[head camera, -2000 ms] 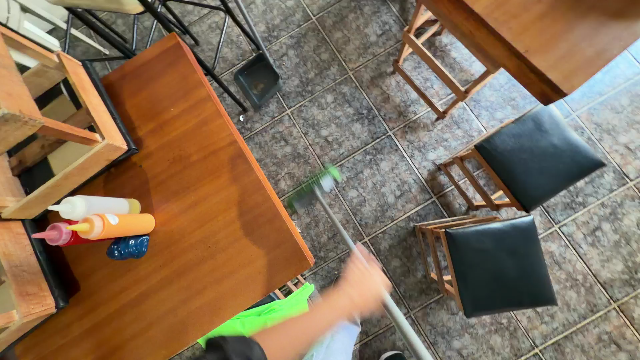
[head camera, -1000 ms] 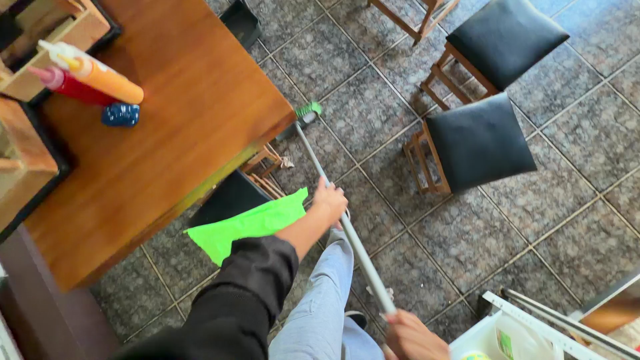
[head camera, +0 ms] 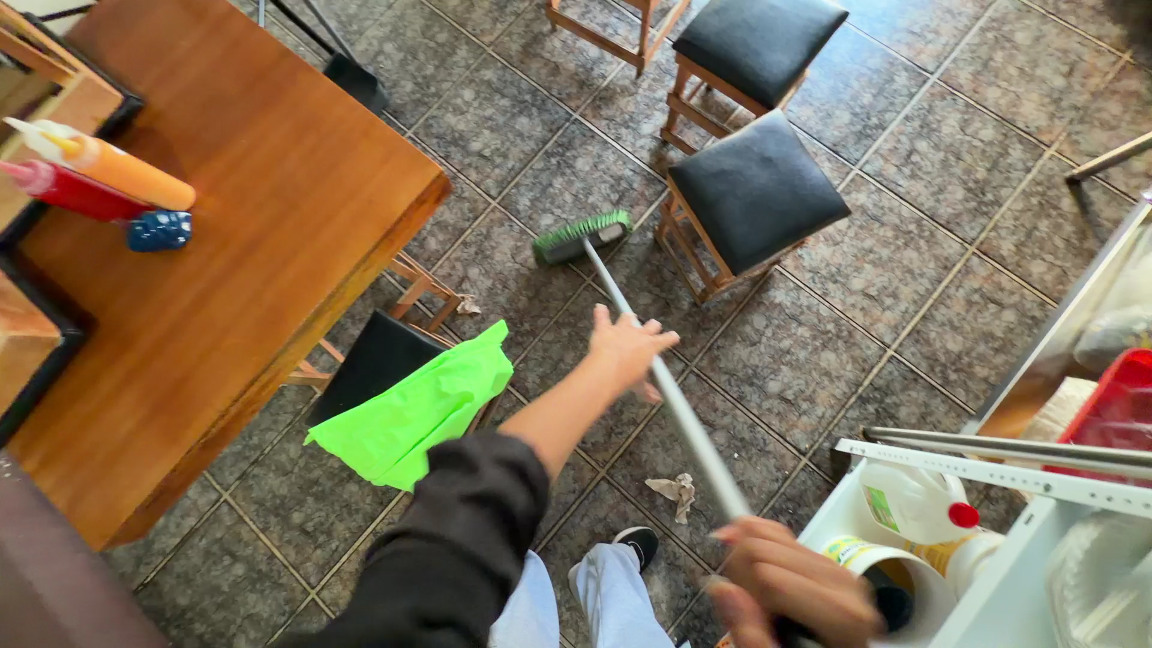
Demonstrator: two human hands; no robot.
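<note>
A broom with a grey metal handle point(head camera: 702, 441) slants across the tiled floor, its green-bristled head point(head camera: 580, 238) resting near a black-topped stool. My left hand point(head camera: 627, 349) lies on the middle of the handle with its fingers spread. Lower right, my right hand point(head camera: 792, 585) is closed around the handle's upper end, somewhat blurred. A crumpled paper napkin point(head camera: 673, 497) lies on the floor left of the handle, and a smaller scrap point(head camera: 468, 306) lies by the table's stool. A bright green cloth point(head camera: 423, 405) hangs beside my left sleeve, over part of a black seat.
A wooden table point(head camera: 243, 207) with squeeze bottles point(head camera: 117, 171) and a blue item point(head camera: 159, 230) fills the left. Black-cushioned stools point(head camera: 760, 193) stand upper right. A dustpan point(head camera: 351, 81) is behind the table. Right, a white shelf unit point(head camera: 1008, 477) holds jugs and containers.
The broom head has moved away from the table corner toward the stools. My left hand's fingers, wrapped around the handle a second ago, are now spread on it.
</note>
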